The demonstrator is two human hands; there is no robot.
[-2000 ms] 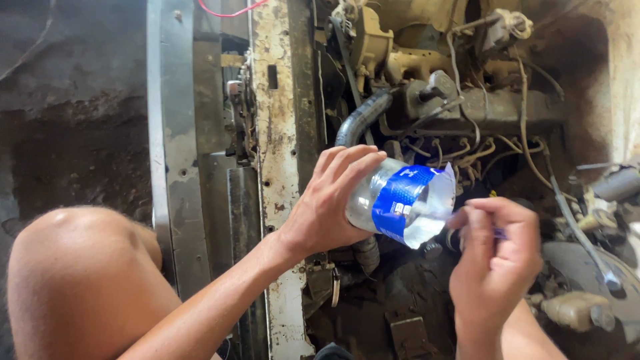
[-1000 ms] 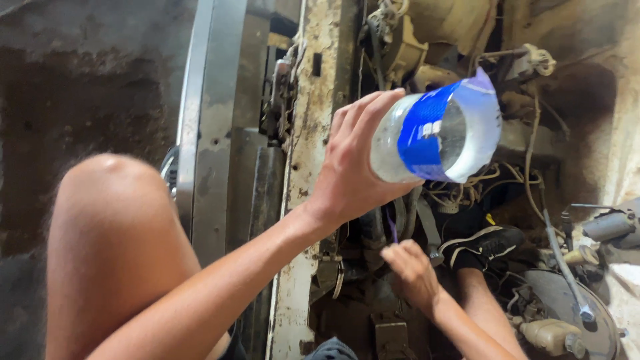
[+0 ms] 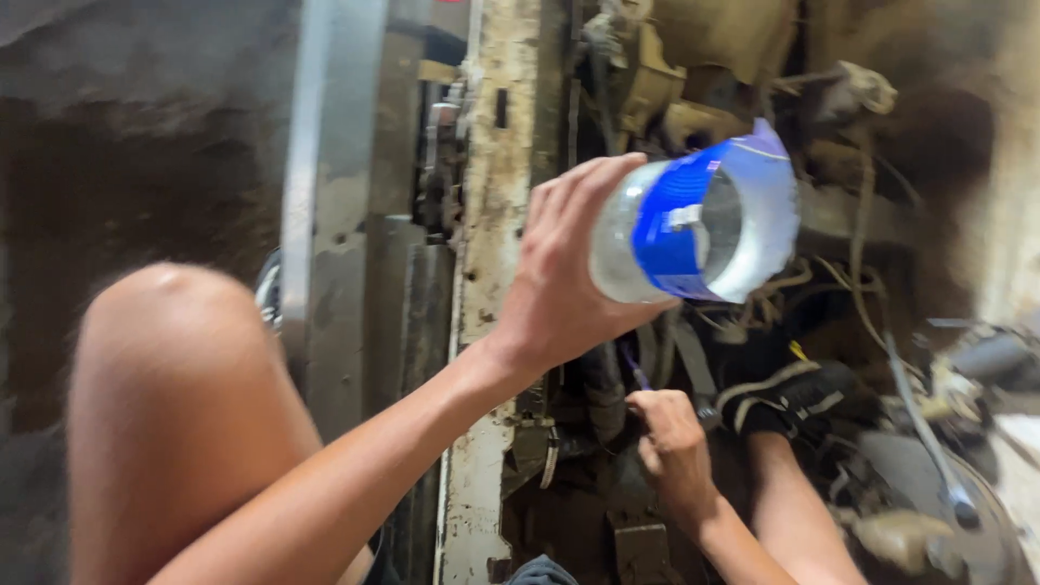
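My left hand (image 3: 561, 268) grips the base end of a cut-open clear plastic bottle (image 3: 621, 236) with a blue label; its ragged open rim faces right. The bottle is tilted on its side above the engine bay, and I cannot tell what is in it. Lower down, my right hand (image 3: 670, 431) pinches a thin purple-handled tool (image 3: 635, 366), perhaps a brush, whose far end points up among dark hoses and is partly hidden.
A worn painted metal crossmember (image 3: 491, 187) runs beside my left forearm. My shod foot (image 3: 788, 398) stands among the engine parts. Right of it are a wire bundle, a metal rod (image 3: 926, 439) and a round drum-like part. A grey metal bumper beam (image 3: 333, 195) lies left.
My right hand has left the bottle's open rim and moved down among the hoses. My left hand has kept hold of the bottle. The view has shifted, bringing my shoe into sight.
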